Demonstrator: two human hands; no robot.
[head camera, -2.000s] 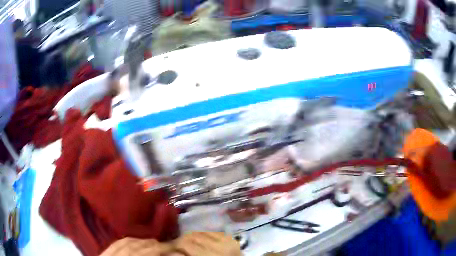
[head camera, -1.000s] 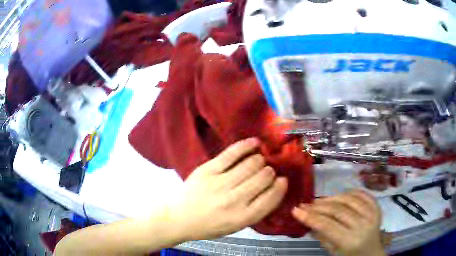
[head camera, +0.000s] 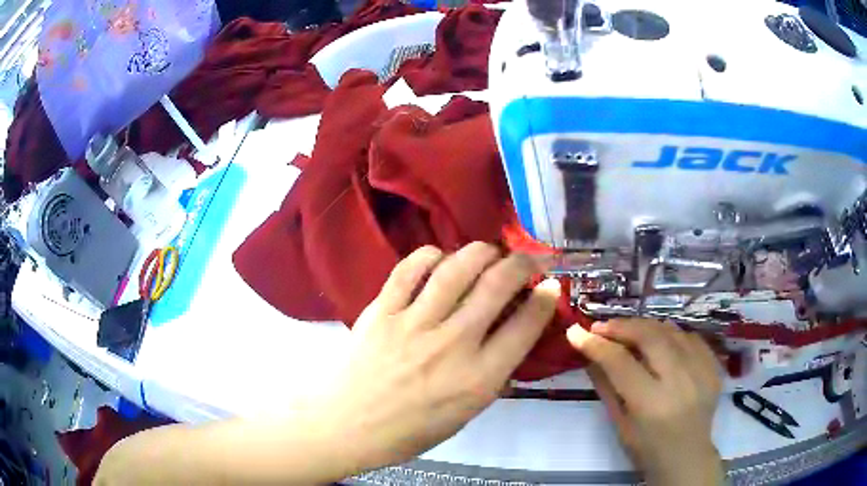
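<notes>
A dark red garment (head camera: 328, 228) lies bunched on the white table left of the needles of the JACK sewing machine (head camera: 608, 123). My left hand (head camera: 447, 342) lies on the garment, its fingertips pressing the cloth close to the needle area (head camera: 604, 285). My right hand (head camera: 656, 380) pinches the garment's edge just in front of the needle area, its fingertips close to the left ones. A red binding tape (head camera: 794, 332) runs in from the right. The fingers hide part of the cloth edge.
Black thread snips (head camera: 764, 413) lie right of my right hand. Scissors with yellow and red loops (head camera: 158, 273) lie on the left, beside a blue strip, a black rectangle (head camera: 124, 327) and a grey fan-like box (head camera: 76, 228). More red garments (head camera: 257, 66) are piled behind.
Both hands have moved up to the needle area with the cloth edge, and their fingertips are closer together. Earlier, the view turned left from the machine's long head.
</notes>
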